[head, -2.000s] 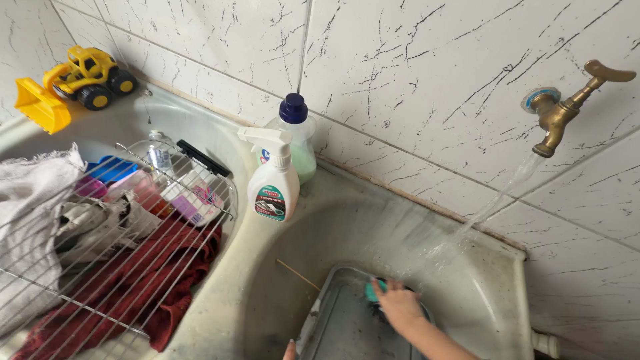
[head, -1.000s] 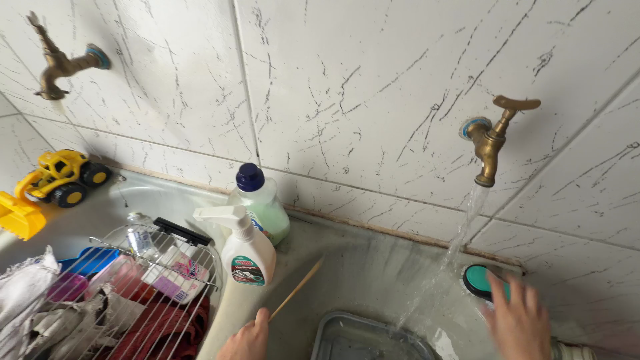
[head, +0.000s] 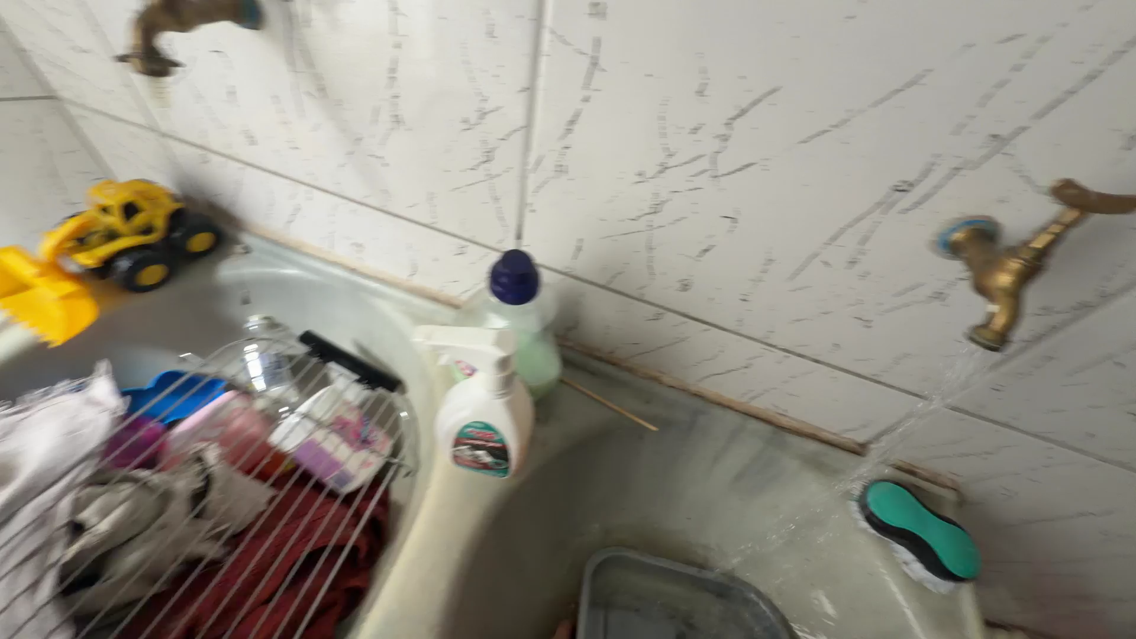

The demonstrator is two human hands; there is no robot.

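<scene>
Only a sliver of what looks like my left hand [head: 564, 629] shows at the bottom edge, beside the left wall of a grey plastic tray [head: 593, 590]; whether it grips the tray is hidden. My right hand is out of view. The tray sits low in the right basin, its lower part cut off by the frame. A scrubbing brush with a green and black back [head: 923, 531] rests on the basin's right rim, white bristles down. Water runs slantwise from the right brass tap [head: 1003, 275] toward the tray. A thin wooden stick [head: 611, 404] lies on the back ledge.
A white spray bottle [head: 486, 426] and a blue-capped bottle of green liquid [head: 532, 351] stand between the basins. A wire rack [head: 306, 541] spans the left basin, with cloths [head: 266, 550] and small containers about it. A yellow toy loader [head: 133, 231] sits on the rim; another brass tap [head: 169, 27] is above.
The brush has gone from my right hand to the basin's right rim. My left hand has let go of the stick, now on the back ledge. My right hand has left the view.
</scene>
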